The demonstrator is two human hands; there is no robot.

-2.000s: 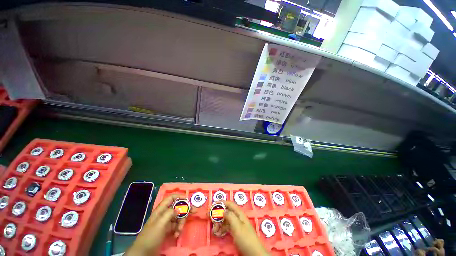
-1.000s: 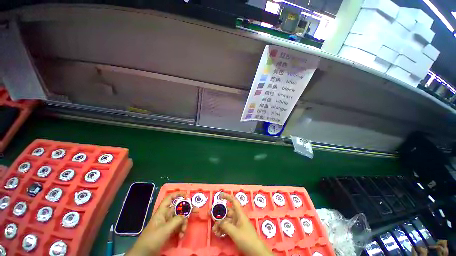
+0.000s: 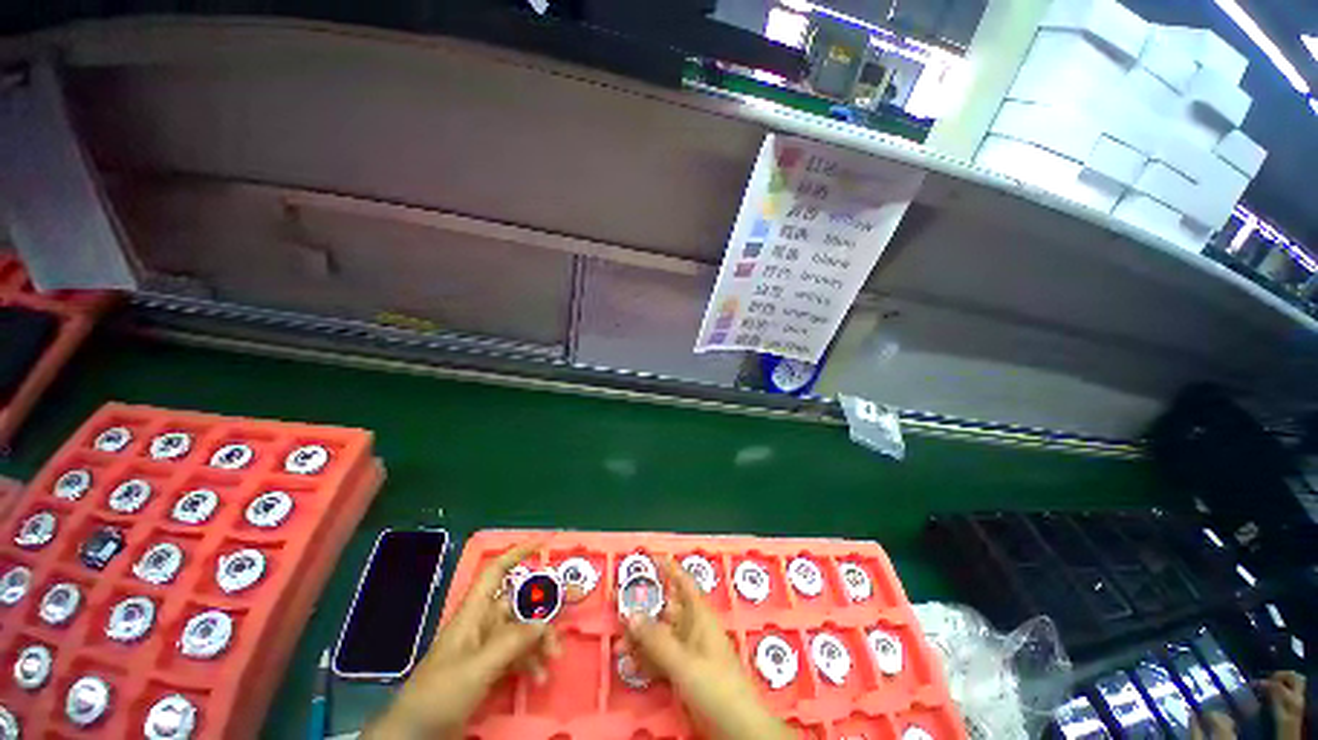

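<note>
My left hand holds a watch module face up, its black face showing a small red mark. My right hand holds another watch module face up, with a greyish face and a faint reddish mark; my thumb is at its lower edge. Both are above the coral-red working tray. Ringed silver-white discs sit in its back row and right-hand pockets. My hands and wrists hide part of the tray.
Stacked red trays of discs stand left. A smartphone and teal marker pen lie between trays. Crumpled clear plastic is at the right, beyond it black trays and a coworker's hands. A colour chart hangs ahead.
The orange-lit faces first turned dark with red marks; now the left one shows a smaller red mark and the right one looks greyish. The right module has moved slightly up. Both stay held.
</note>
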